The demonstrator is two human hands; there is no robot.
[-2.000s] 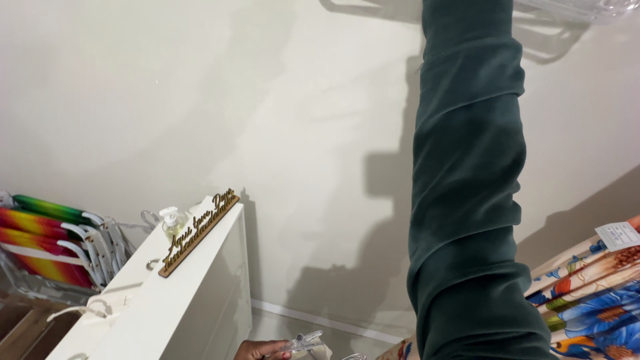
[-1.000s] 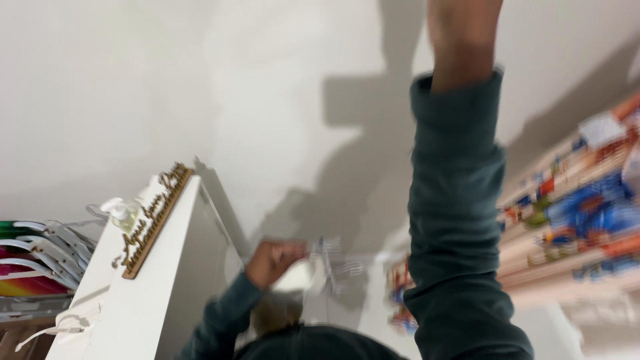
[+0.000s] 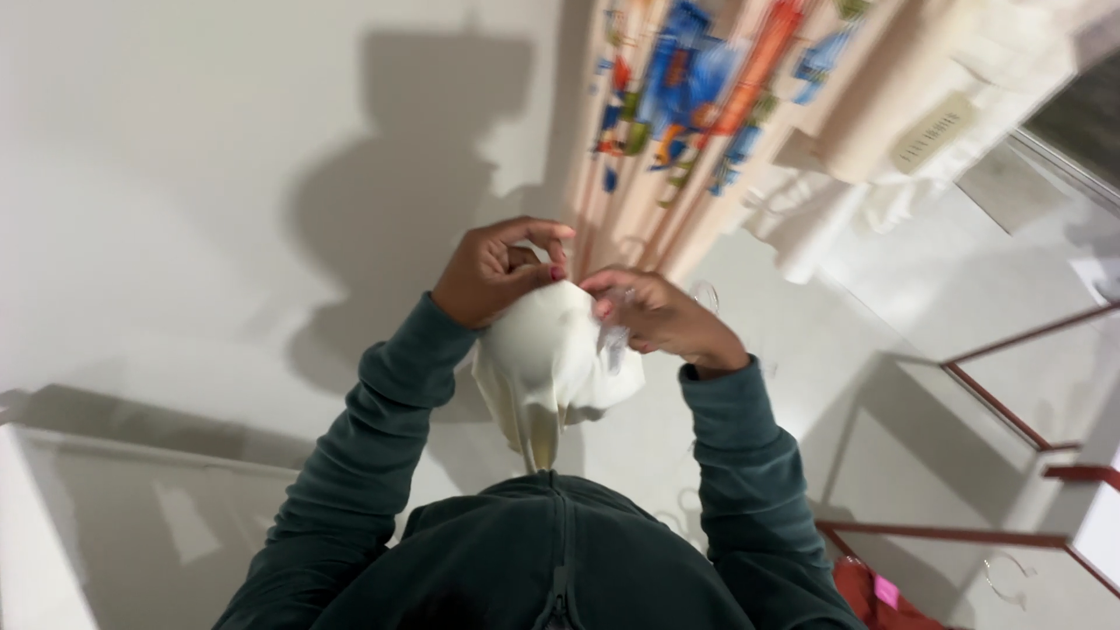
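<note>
In front of my chest hangs a cream cloth garment (image 3: 542,350), its upper edge between my two hands. My left hand (image 3: 503,271) is at the cloth's top left, with thumb and forefinger curled close to each other at the edge; whether they pinch the cloth is unclear. The fingers of my right hand (image 3: 661,315) close on a clear plastic hanger (image 3: 616,332) at the cloth's top right. Blur hides the finer detail of the fingertips. Just beyond my hands hangs a floral-printed pleated garment (image 3: 674,114).
White garments (image 3: 927,114), one with a tag, hang at the upper right. A reddish-brown metal frame (image 3: 997,411) stands at the right, above a red cloth (image 3: 884,595) with a pink tag. A white cabinet or panel (image 3: 157,525) is at the lower left, against the pale wall.
My right arm, raised high in both earlier frames, has come down, and both hands are now together at the cream cloth. The view has swung right; the sign and folding chairs have left it.
</note>
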